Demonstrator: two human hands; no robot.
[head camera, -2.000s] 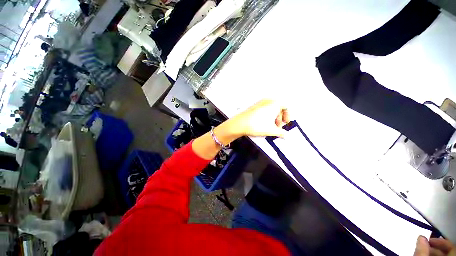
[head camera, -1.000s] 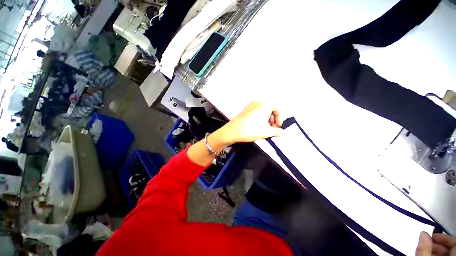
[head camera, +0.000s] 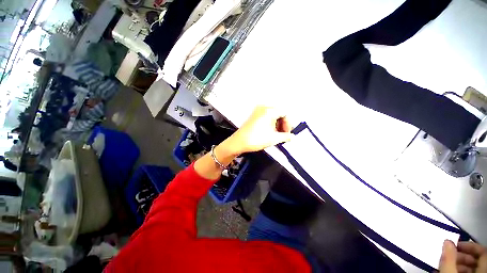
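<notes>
A white cut piece lies on a dark cut piece, which shows as dark borders along both long edges, at the table's front edge. My left hand pinches the far left end of the layered pieces. My right hand, cut off by the frame's lower right corner, holds their right end. A sewn dark band lies bent behind them, its near end at the presser foot of the sewing machine.
A phone with a teal edge lies on the table's left part, beside piled black and white pieces. Blue bins with dark pieces stand on the floor at left, with a beige tub farther left.
The whole view has shifted slightly, so the table and pieces appear a little farther left. Both hands stay at the two ends of the layered pieces.
</notes>
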